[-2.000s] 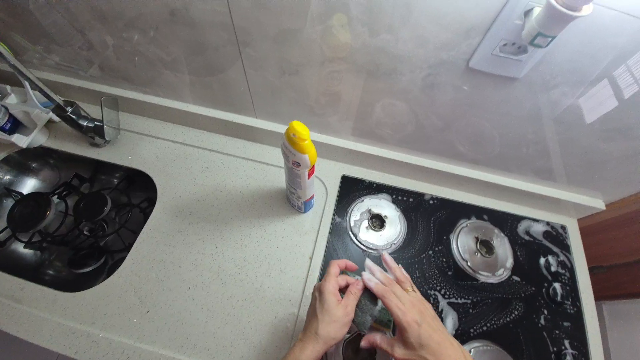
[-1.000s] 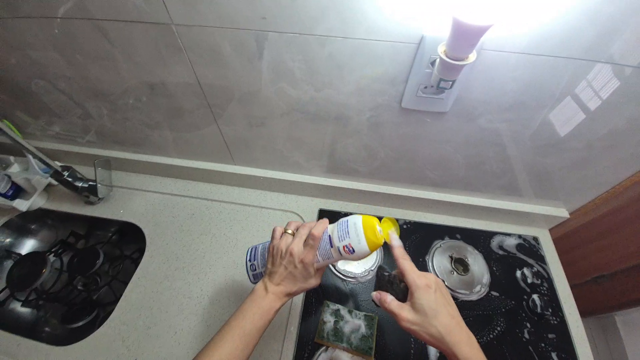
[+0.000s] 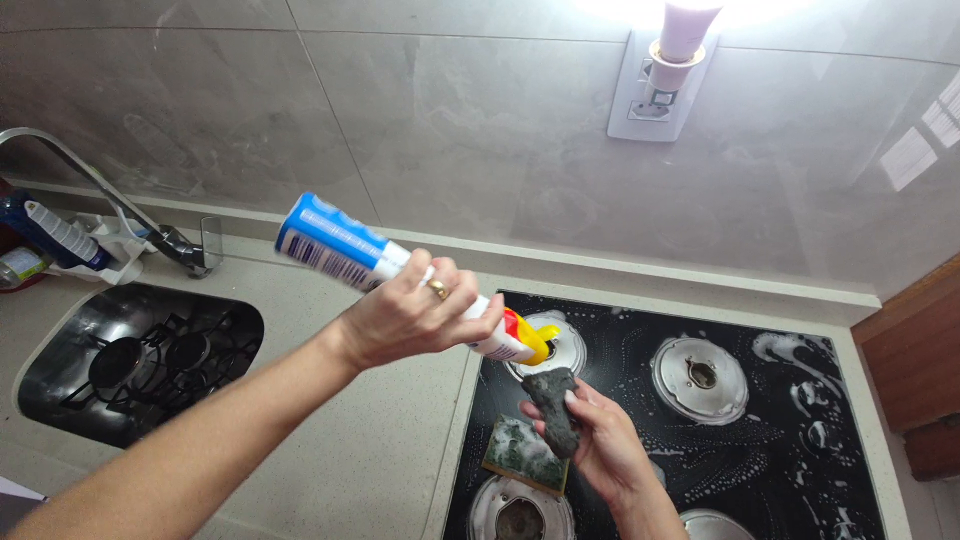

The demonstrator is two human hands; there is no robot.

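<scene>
My left hand (image 3: 420, 311) grips a blue and white bottle (image 3: 337, 232) with a yellow flip cap, tilted so its mouth points down to the right. The cap is flipped up. Just below the mouth, my right hand (image 3: 592, 435) holds a dark grey scouring pad (image 3: 555, 412). A soapy green scrub sponge (image 3: 527, 454) lies on the black glass cooktop (image 3: 615, 390), left of my right hand. Foam and droplets cover much of the cooktop around the bare metal burner bases (image 3: 700, 379).
At the left, burner grates and caps sit in the steel sink (image 3: 45, 375). A faucet (image 3: 180, 251) and a caddy with bottles (image 3: 120, 262) stand behind it. The tiled wall holds an outlet (image 3: 649, 112) with a lamp plugged in.
The bottle, standing on the counter two seconds ago, is now tilted in my left hand with its cap flipped up. The green sponge lies on the cooktop; my right hand holds the grey pad.
</scene>
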